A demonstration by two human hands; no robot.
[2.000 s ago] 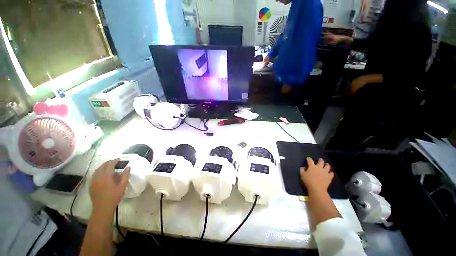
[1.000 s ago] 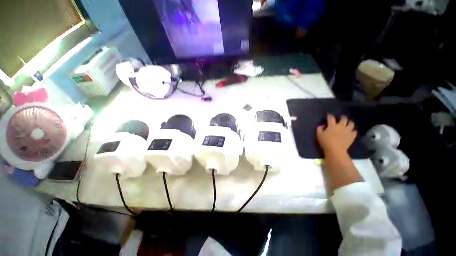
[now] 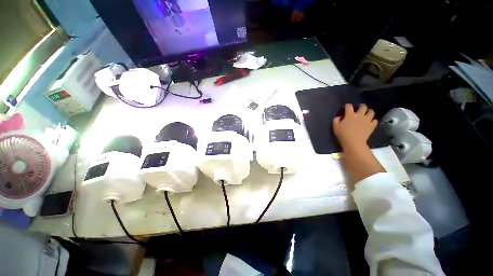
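Note:
Several white dome security cameras stand in a row on the bench, from the leftmost camera (image 3: 116, 171) to the rightmost camera (image 3: 278, 146). Each has a black rounded head towards the monitor and a dark front panel. A black camera lead (image 3: 226, 205) runs from each body over the near bench edge. My right hand (image 3: 355, 126) rests on the black mouse pad (image 3: 319, 121), over a dark computer mouse mostly hidden under the palm. My left hand is not in view. The monitor (image 3: 181, 27), cut off at the top, shows a purplish picture.
A pink-grilled fan (image 3: 20, 166) and phone (image 3: 57, 204) are at the left. A white box (image 3: 75, 85) with a green display stands by the window. Spare cameras (image 3: 141, 86) and a red-black tool (image 3: 232, 77) lie near the monitor. More white cameras (image 3: 413, 146) are right of the bench.
My left hand has left the leftmost camera and gone out of view. The view has tilted down. My right hand has stayed at the pad. The monitor picture has changed.

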